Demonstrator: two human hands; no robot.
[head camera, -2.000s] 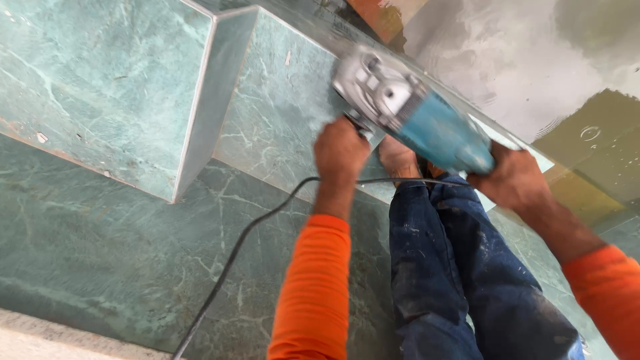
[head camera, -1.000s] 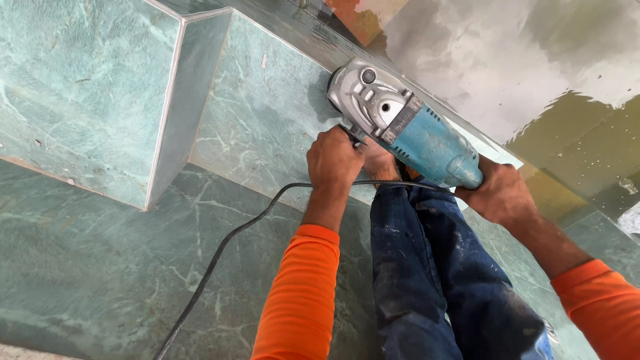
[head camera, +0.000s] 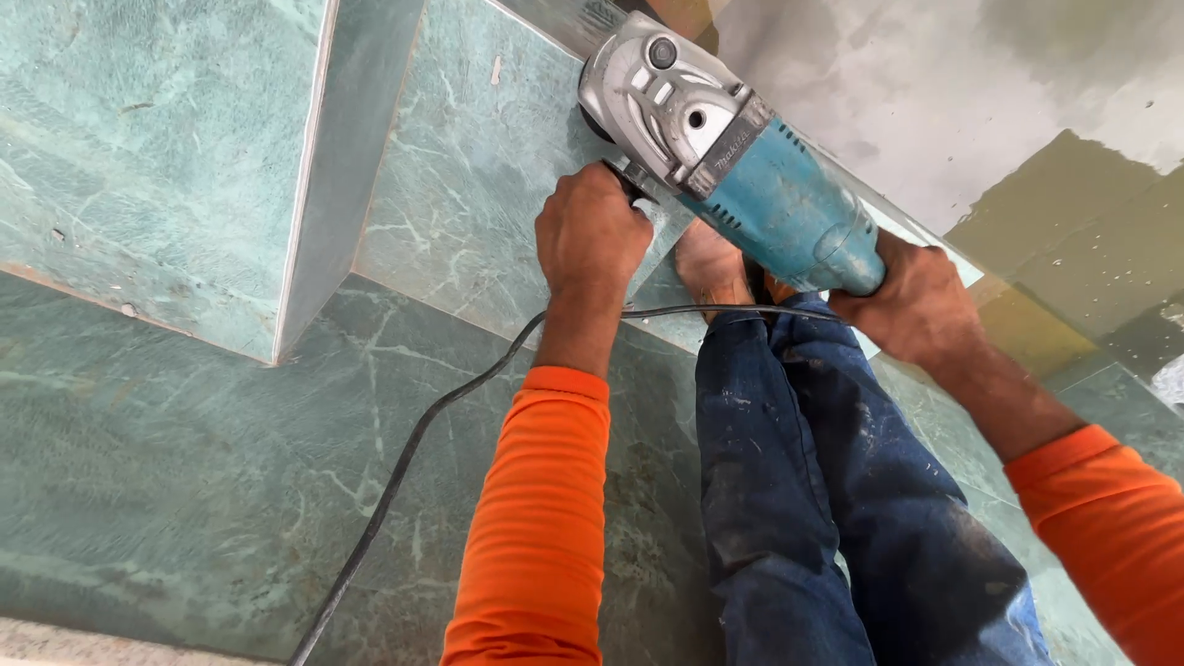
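Observation:
A teal and silver Makita angle grinder (head camera: 777, 199) slants across the top centre, its metal gear head at the upper left. My left hand (head camera: 592, 227) is closed around its dark side handle, just below the head. Around the rear end of the teal body, my right hand (head camera: 916, 301) is wrapped. The grinder's head lies over the outer edge of a green marbled stone tile step (head camera: 472, 176); its disc is mostly hidden beneath. A black power cord (head camera: 407, 462) runs from near my right hand, behind my left wrist, to the bottom left.
A raised tiled block (head camera: 157, 166) with a pale edge stands at the left. Below it is darker green tiling (head camera: 213, 462). My bare foot (head camera: 712, 264) is close beneath the grinder. Wet, reflective floor (head camera: 925, 102) lies beyond the ledge at the upper right.
Both hands keep their hold on the grinder throughout. The grinder's head has shifted slightly up and right relative to the step, along its edge; otherwise the arms look much the same.

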